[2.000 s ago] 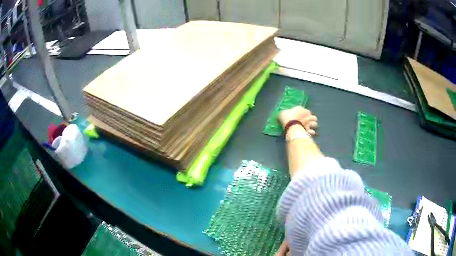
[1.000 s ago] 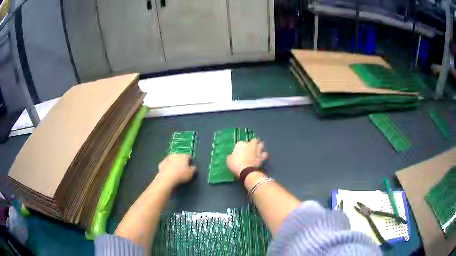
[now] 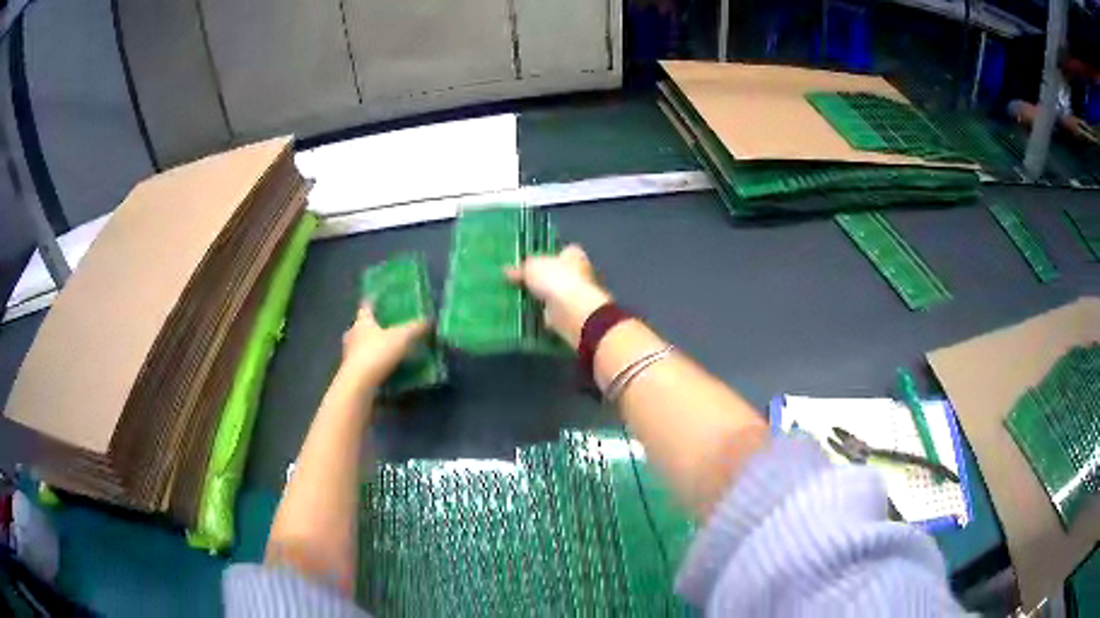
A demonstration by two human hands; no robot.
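Observation:
My left hand (image 3: 384,342) grips a narrow green PCB panel (image 3: 398,290), slightly blurred, just above the dark mat. My right hand (image 3: 559,290) holds the right side of a wider handful of green panels (image 3: 485,284), with thin parallel edges showing beside my fingers. The two groups are apart, side by side. Below my hands a wide fanned row of panels (image 3: 483,531) lies on the bench at the bottom centre, with shiny pads; my right forearm covers part of its right side.
A thick brown separator sheet pile (image 3: 157,290) with a lime strip (image 3: 247,398) stands at left. A cardboard-topped panel stack (image 3: 772,115) is at back right. Diagonal cutters (image 3: 887,454) lie on a clipboard (image 3: 959,453). Panels lie on cardboard (image 3: 977,368) at right. Another person's hand shows far right.
Both groups of panels have shifted with my hands; the left one now stands tilted and looks lifted. The camera view has moved, and more of the fanned row shows.

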